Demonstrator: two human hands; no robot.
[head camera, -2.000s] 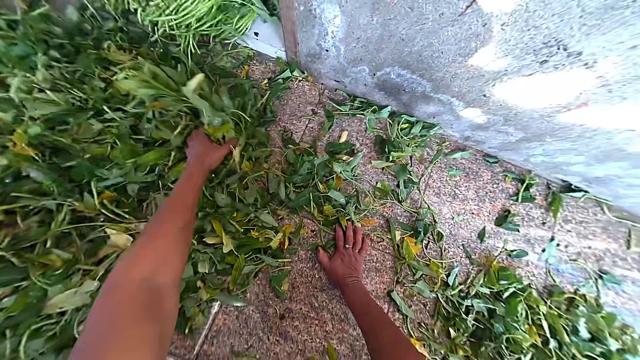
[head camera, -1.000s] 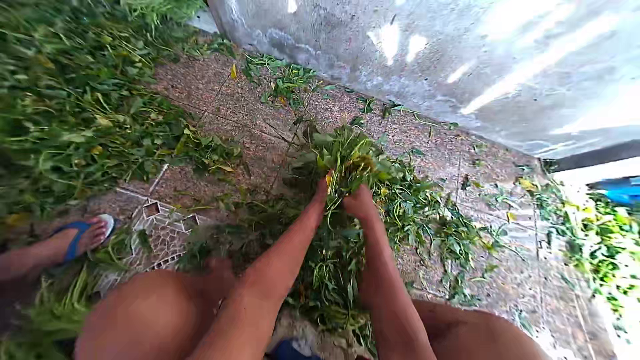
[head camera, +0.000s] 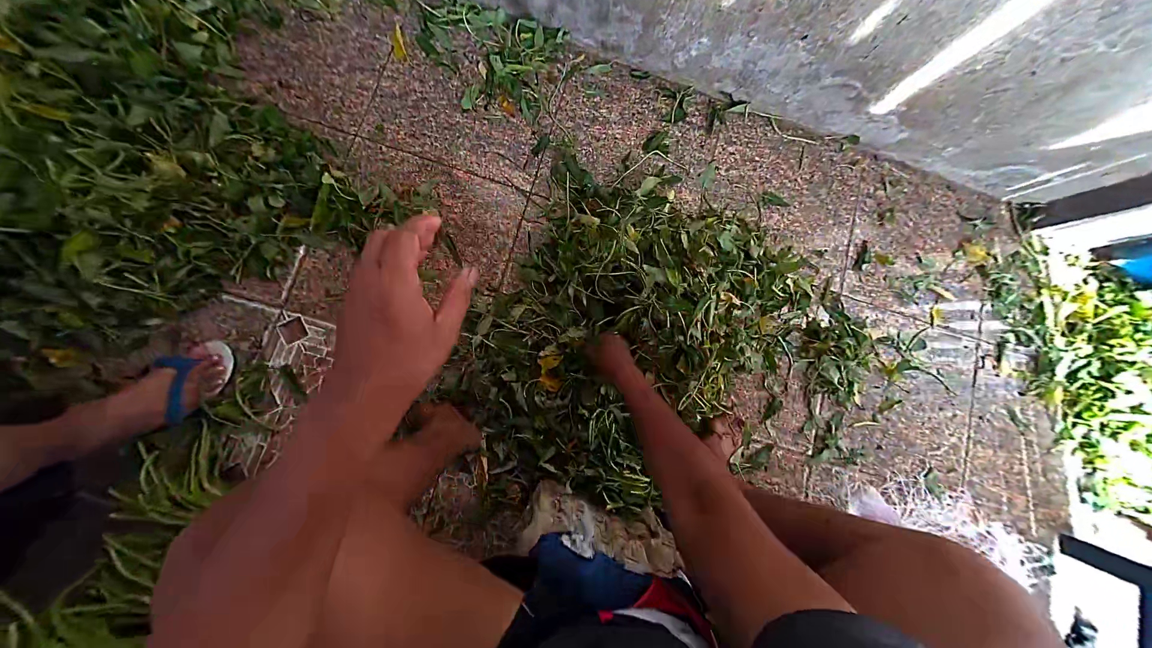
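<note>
A heap of green leafy stems (head camera: 666, 279), with a few yellow leaves among them, lies on the speckled tile floor in front of me. My left hand (head camera: 400, 301) is raised at the left of this heap, fingers apart, holding nothing. My right hand (head camera: 614, 358) reaches down into the middle of the heap; leaves hide its fingers, so whether it grips any stems does not show. A larger pile of leafy stems (head camera: 135, 171) spreads over the upper left.
A rough grey wall (head camera: 765, 72) runs along the top right. Another person's foot in a blue-strapped sandal (head camera: 193, 382) stands at the left, near long green pods (head camera: 171, 495). White stringy material (head camera: 954, 526) lies at the lower right. More leaves (head camera: 1080, 360) lie at the right edge.
One second ago both hands were together at a bunch of stems; my left hand has since come away to the left, empty. My right hand is now lower, in the heap.
</note>
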